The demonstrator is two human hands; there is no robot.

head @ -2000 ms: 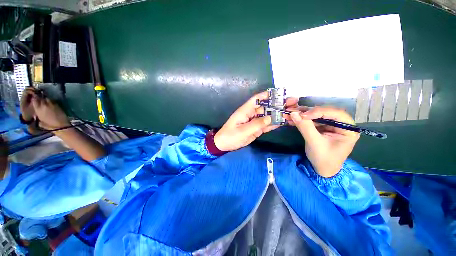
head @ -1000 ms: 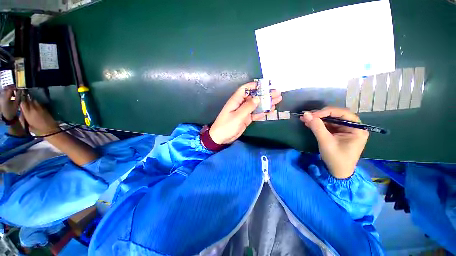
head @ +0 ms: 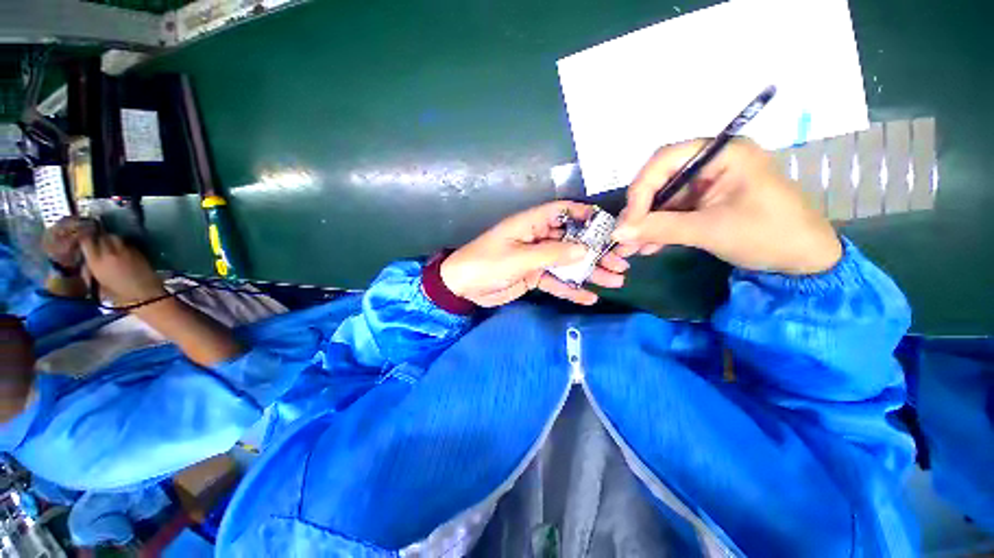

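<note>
My left hand, with a dark red cuff at the wrist, holds a small silver-grey circuit board module in its fingers, in front of my body. My right hand grips a thin black pen-like tool, tilted with its back end up and to the right over the paper. Its tip end is at the module's right side; whether it touches cannot be told. Upright grey adhesive strips lie side by side at the right, partly behind my right hand.
A white paper sheet lies beyond my hands on the dark green bench. At left are a screwdriver with a yellow and blue handle, a black box with a white label, and another person's hands near a thin cable.
My right hand has moved from the small grey pads below the paper to the module, and the tool now tilts steeply upward. The module is turned in my left hand. The view has shifted slightly.
</note>
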